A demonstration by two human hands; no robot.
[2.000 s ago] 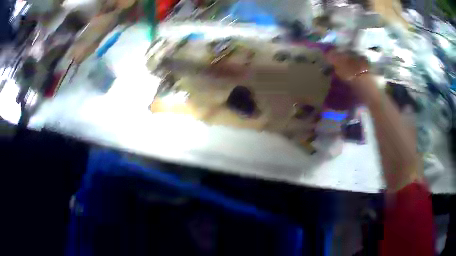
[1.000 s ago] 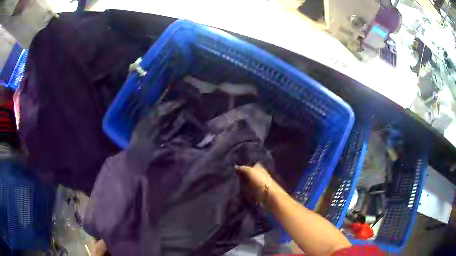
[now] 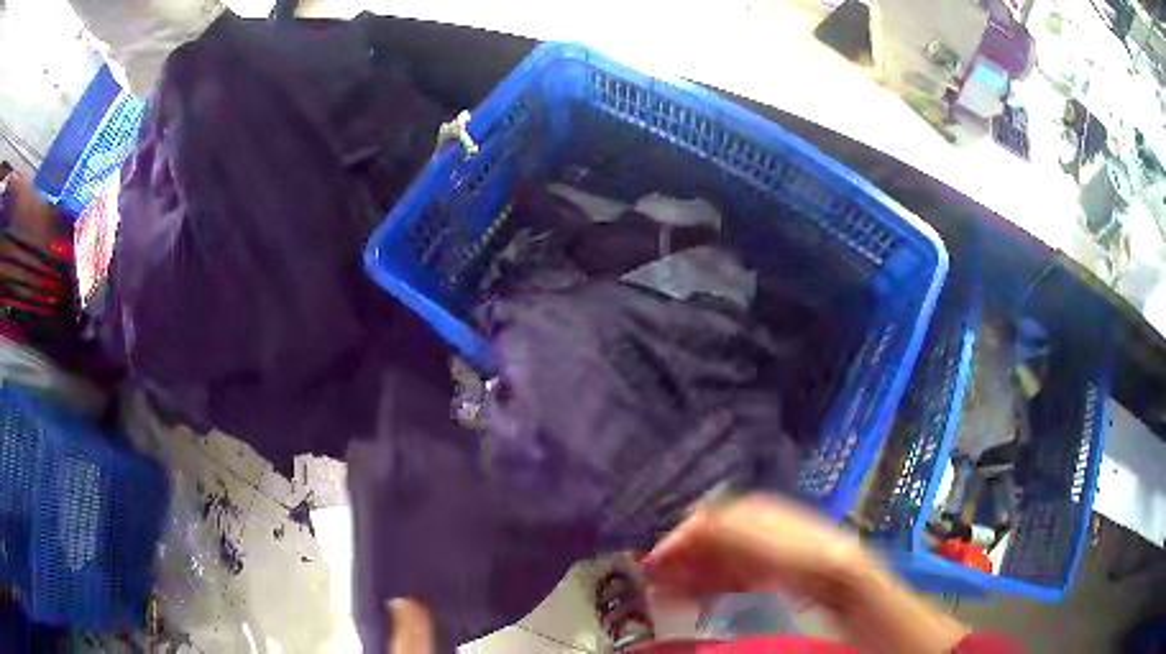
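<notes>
A blue slatted crate (image 3: 940, 275) holds dark purple garment pieces (image 3: 614, 383) with light grey pieces (image 3: 697, 275) among them. Dark cloth hangs over the crate's near left rim. My left hand (image 3: 412, 626) is cut off by the bottom edge; a thumb or finger lies on the hanging cloth, which it pinches. My right hand (image 3: 754, 549) is blurred at the near side of the crate, its fingers bent by the cloth's lower edge. Whether it grips cloth cannot be told.
A large dark cloth heap (image 3: 243, 243) lies left of the crate. A white table (image 3: 767, 58) runs behind it. A supplies crate (image 3: 1087, 473) with a red item (image 3: 965, 555) is at right, another blue crate (image 3: 83, 511) at lower left. A foot (image 3: 621, 600) shows below.
My right hand has moved from the cloth over the crate down to its near side. The cloth now lies flatter over the near rim. My left hand has moved right along the bottom edge.
</notes>
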